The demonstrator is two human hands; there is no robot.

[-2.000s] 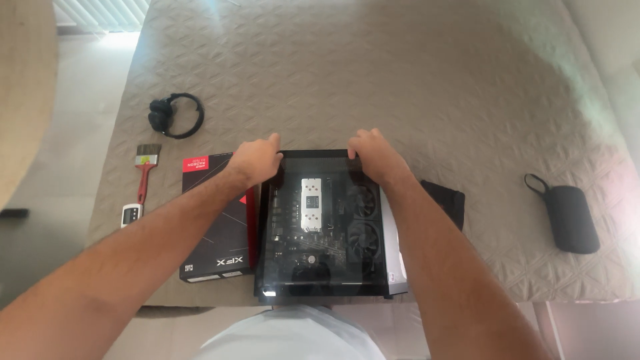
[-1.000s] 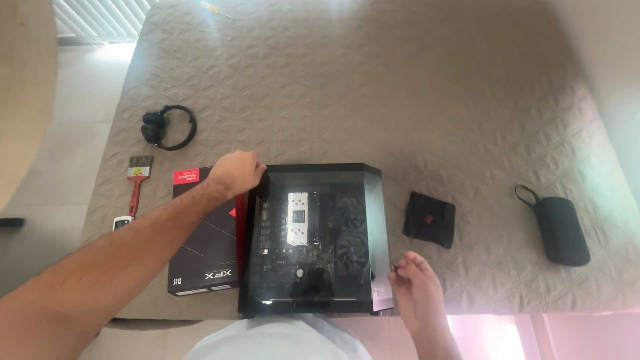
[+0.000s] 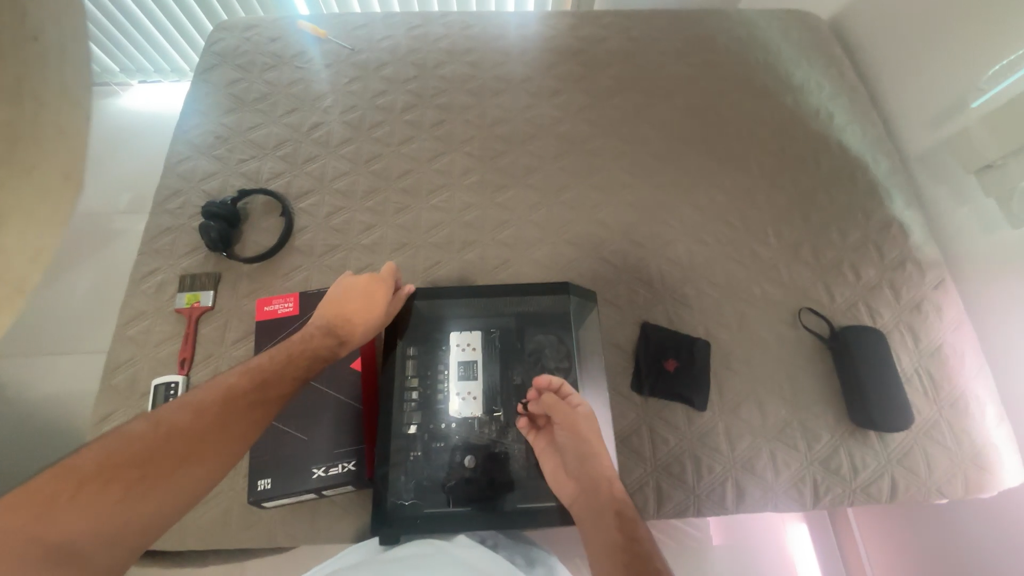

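A black computer case with a glass side panel (image 3: 432, 496) lies on the quilted bedspread, its motherboard and fans showing through the glass. My left hand (image 3: 364, 308) rests at the case's far left corner, fingertips on the edge. Over the right part of the glass, my right hand (image 3: 560, 432) pinches a small black piece (image 3: 523, 406) between thumb and fingers; it is too small to name exactly. Against the left side of the case lies a black and red XFX graphics card box (image 3: 312, 416), partly under my left forearm.
Headphones (image 3: 248, 226), a red-handled paintbrush (image 3: 190, 324) and a white device with buttons (image 3: 168, 390) lie at the left. To the right are a black cloth pouch (image 3: 672, 366) and a black zip case with a strap (image 3: 874, 380). A screwdriver (image 3: 324, 34) lies at the far edge.
My right hand has left the case's far edge, passed by its right side, and is now over the glass. My left hand has stayed at the far left corner.
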